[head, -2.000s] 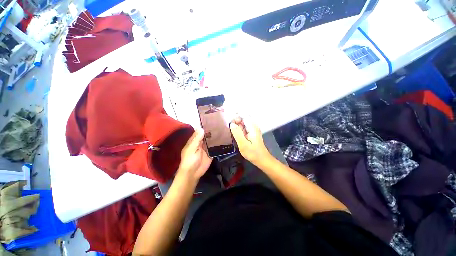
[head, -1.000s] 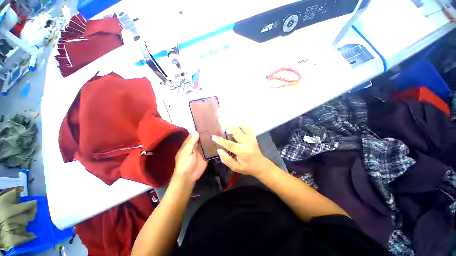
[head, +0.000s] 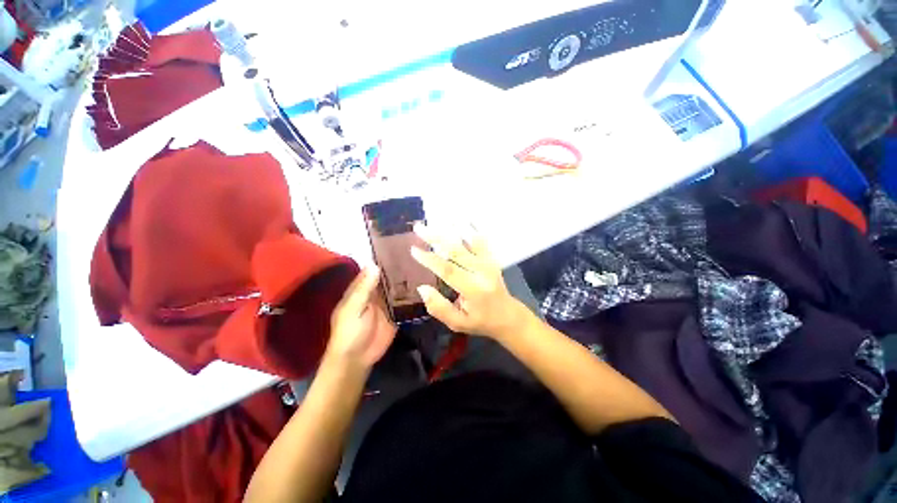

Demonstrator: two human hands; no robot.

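Note:
A smartphone (head: pixel 397 257) with a dark band over a pinkish screen is held upright in front of me, over the table's front edge. My left hand (head: pixel 362 322) grips its lower left side. My right hand (head: pixel 466 285) is over its right side, fingers spread and fingertips at the screen; it does not grip the phone. A red garment piece (head: pixel 202 231) with a tube-like opening and a pale zip line lies on the table to the left of the phone.
The white sewing machine (head: pixel 413 83) stands behind, its needle area (head: pixel 344 165) beyond the phone. Scissors (head: pixel 549 157) lie right of the needle. Cut red panels (head: pixel 162 88) are at back left. Red fabric (head: pixel 211 447) hangs below the table's left edge. Dark purple and plaid garments (head: pixel 649 344) are heaped right.
My right hand has moved from the phone's right edge onto its screen, fingers now higher than a second ago. The screen picture has changed. The whole view has shifted, so the table appears further left.

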